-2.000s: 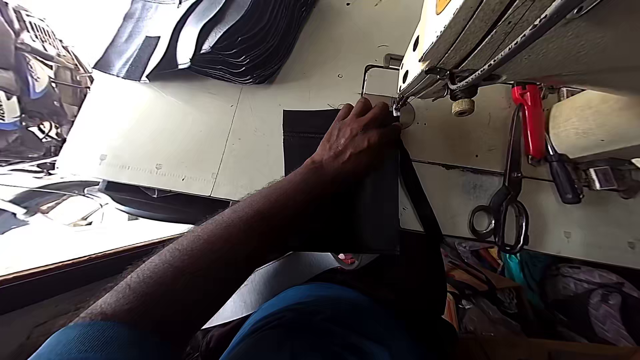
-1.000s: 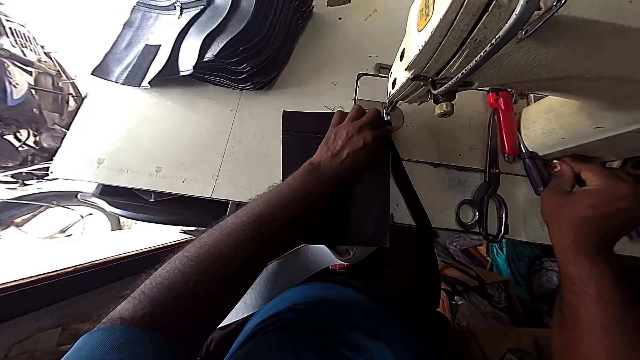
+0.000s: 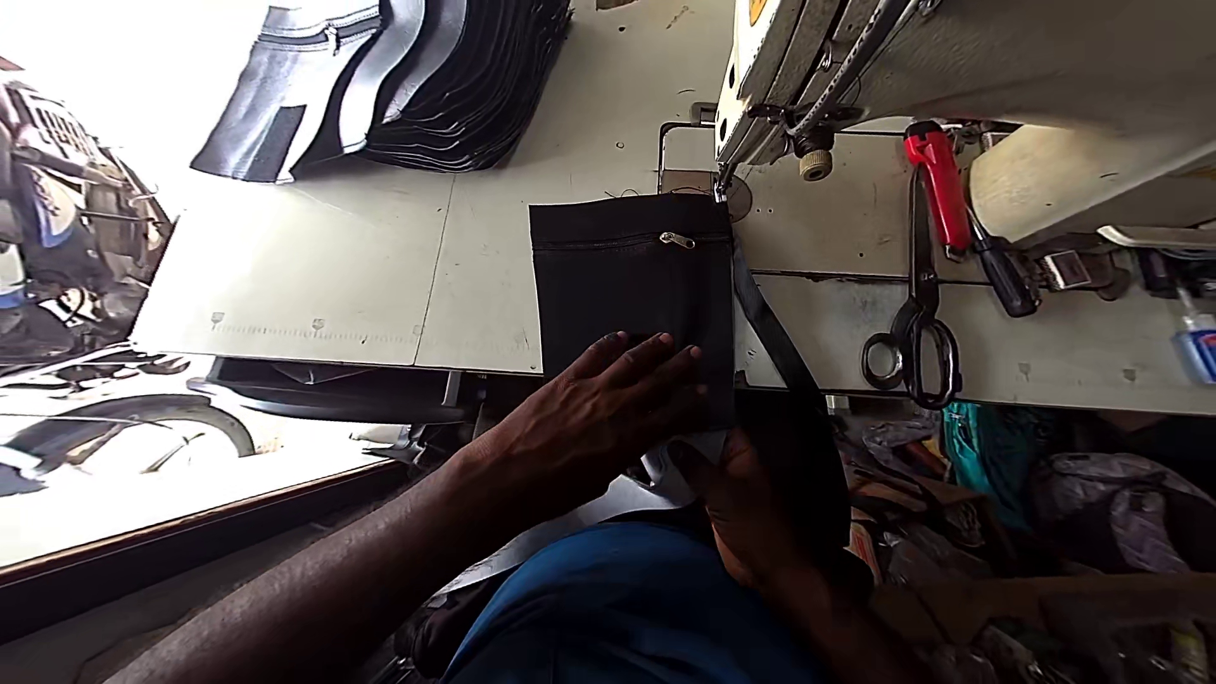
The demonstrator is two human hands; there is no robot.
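A black fabric panel with a zipper [image 3: 627, 285] lies on the sewing machine table, its upper right corner at the needle and presser foot [image 3: 722, 185]. The metal zipper pull [image 3: 677, 240] faces up near its top. My left hand [image 3: 617, 408] rests flat on the lower part of the panel, fingers spread a little. Below the panel's bottom right corner, my right hand [image 3: 746, 503] grips the panel's lower edge, with pale material beside the thumb. A black strip [image 3: 774, 328] runs down from the panel's right side toward my lap.
Stacked black zippered panels [image 3: 465, 95] lie at the back left. The sewing machine head [image 3: 912, 66] overhangs the right. Beyond the strip are large scissors [image 3: 917, 323], a red-handled tool [image 3: 939, 190], a screwdriver [image 3: 1002, 275] and a blue bottle [image 3: 1197, 342]. Bags sit below the table edge.
My left hand has slid from beside the needle down to the lower panel, uncovering the zipper. My right hand has moved from the screwdriver at the right to the panel's bottom corner.
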